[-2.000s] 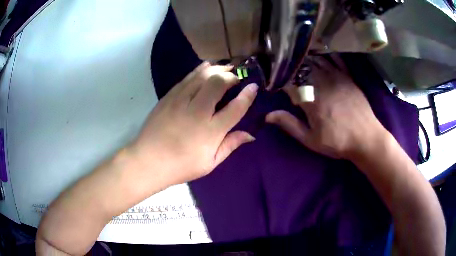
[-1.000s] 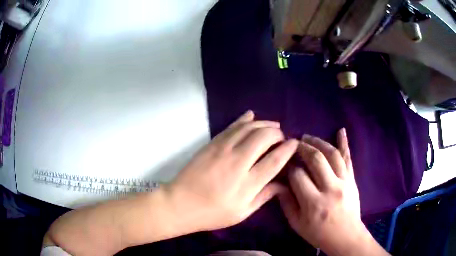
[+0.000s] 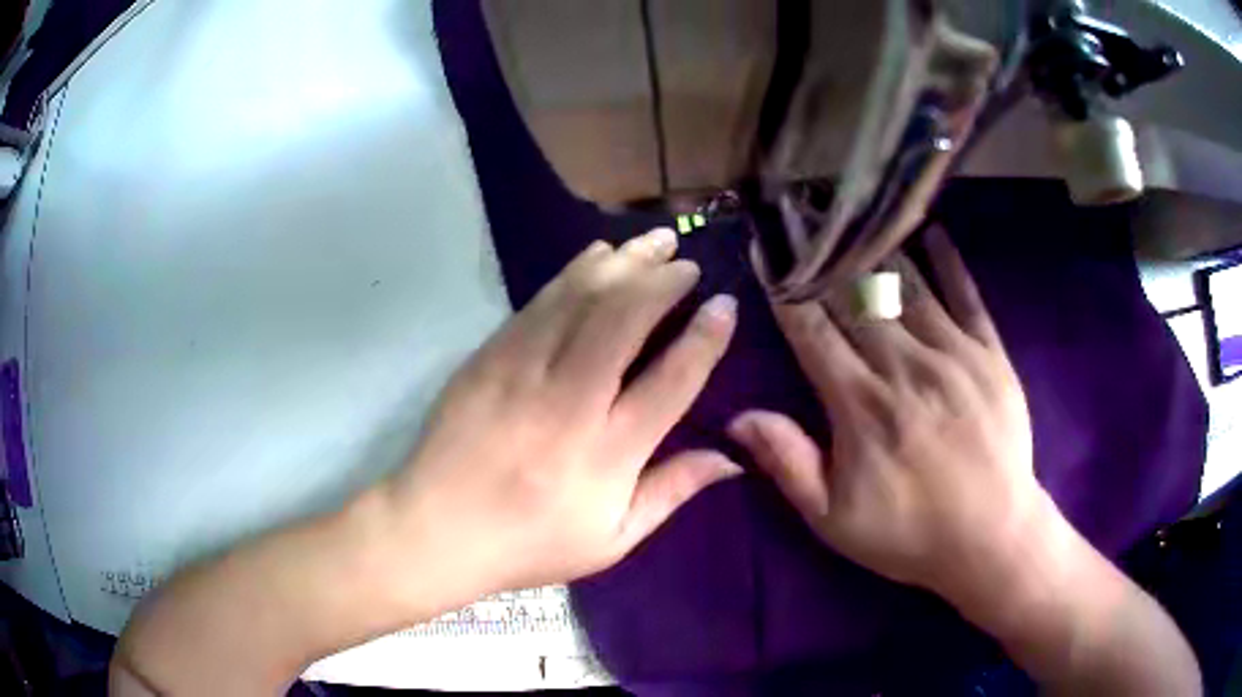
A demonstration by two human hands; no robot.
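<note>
A large deep purple garment panel [image 3: 695, 599] lies flat under the sewing machine head [image 3: 586, 109] and hangs over the table's front edge. My left hand [image 3: 559, 409] lies on the panel's left part, fingers spread, fingertips near the yellow-green marks [image 3: 691, 222] by the presser foot. My right hand [image 3: 913, 436] lies flat on the panel to the right, fingers spread, its fingertips partly behind the machine head and a cream knob [image 3: 879, 296]. The needle and the stitching spot are hidden by the head.
A white table [image 3: 245, 300] spreads to the left, with a printed ruler [image 3: 497, 613] along its front edge. A bright purple item [image 3: 14, 433] is at the left table edge. Another cream knob [image 3: 1101, 159] sticks out from the head at upper right. A dark-framed item [image 3: 1226, 320] is at the right edge.
My hands were together on the cloth near the front edge one second ago. Now they are apart and farther forward, beside the machine head, which looks larger and nearer in view.
</note>
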